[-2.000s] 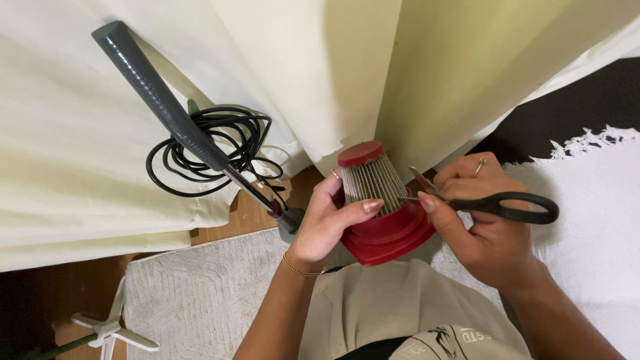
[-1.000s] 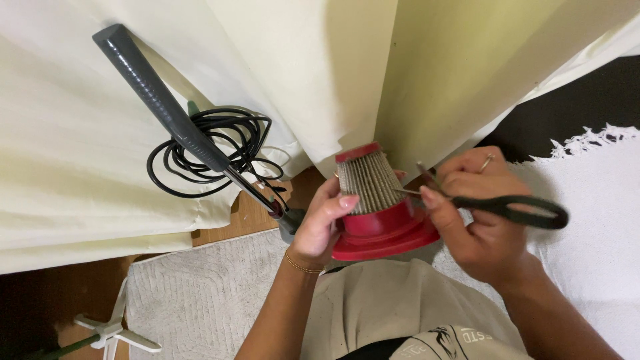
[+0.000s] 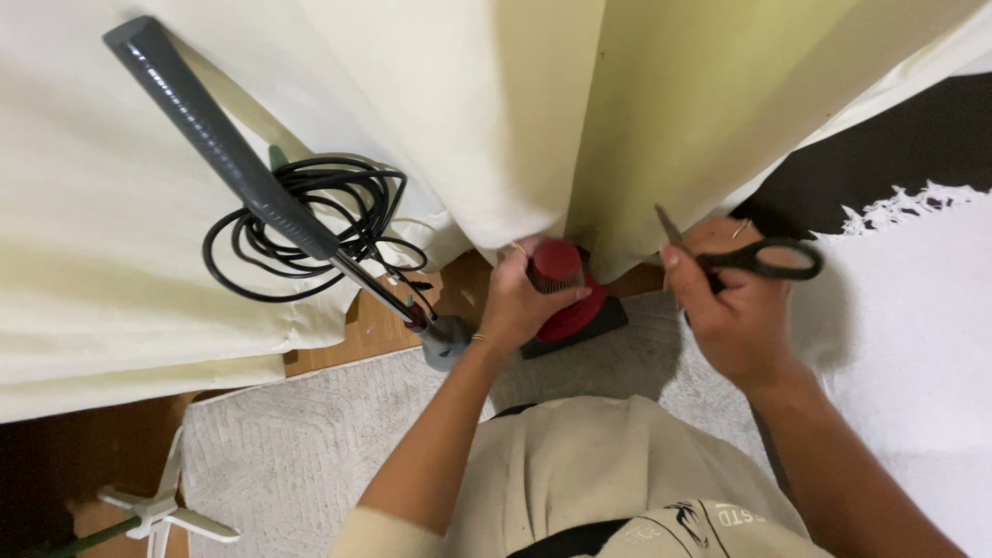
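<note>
My left hand (image 3: 519, 298) is closed around a red vacuum cleaner filter (image 3: 558, 262) with pleated sides, its round red cap turned up toward the camera. Part of its red base shows below my thumb, above a dark flat piece on the rug. To the right, my right hand (image 3: 725, 298) grips black-handled scissors (image 3: 763, 258). Their blades point up and left, apart from the filter. My fingers partly hide the scissors and the filter's left side.
A grey handle on a metal tube (image 3: 209, 139) leans at the left beside a coiled black cable (image 3: 349, 201). Cream curtains (image 3: 434, 101) hang ahead. A textured rug (image 3: 294, 442), a white stand base (image 3: 159, 511) and a fringed white cloth (image 3: 914, 325) lie around me.
The filter has tipped so its cap faces the camera and is lower. The scissors, earlier with a blade against the pleats, are now away from it to the right.
</note>
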